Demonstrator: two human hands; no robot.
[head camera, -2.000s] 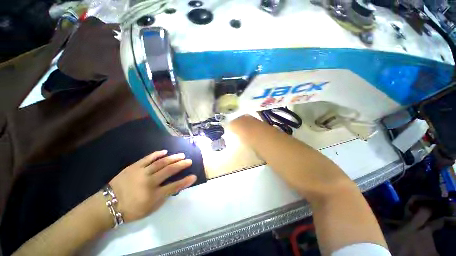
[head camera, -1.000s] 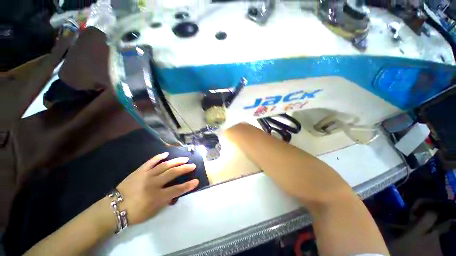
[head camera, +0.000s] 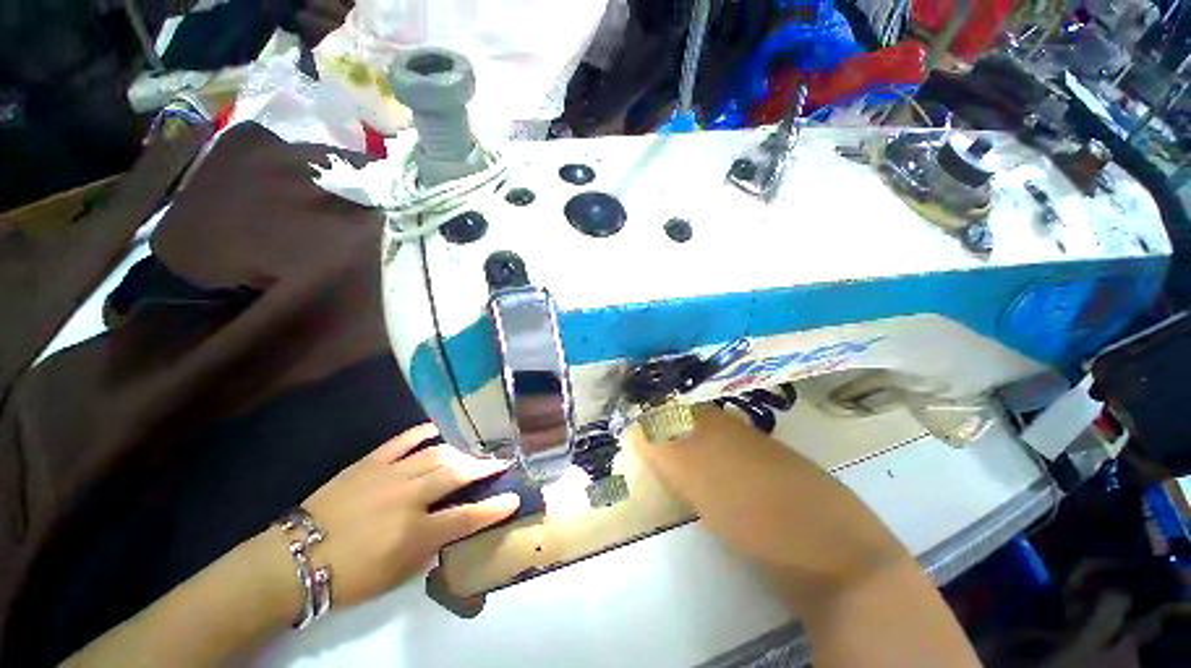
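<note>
Black fabric (head camera: 307, 437) lies on the machine bed and table at left, with brown fabric (head camera: 307, 235) beyond it. My left hand (head camera: 392, 516) rests palm down on the black fabric, fingers slightly apart, fingertips just left of the lit needle area. My right hand (head camera: 673, 457) reaches behind the needle end of the white and blue sewing machine (head camera: 810, 248); its fingers are hidden, so its hold cannot be told. The shiny metal guard (head camera: 536, 379) and cream ribbed knob (head camera: 667, 420) stand in front. The needle is lost in glare.
Black looped handles, likely shears (head camera: 758, 407), lie behind my right forearm under the machine arm. A dark phone-like device (head camera: 1149, 392) is at the right edge. A scale strip (head camera: 993, 532) runs along the table's front edge. Bags and cloth are heaped behind the machine.
The view has shifted, so the machine sits lower and more of its top shows. The black fabric's near edge has drawn back left, baring more bed plate beside my left fingers. Both hands stay near the needle.
</note>
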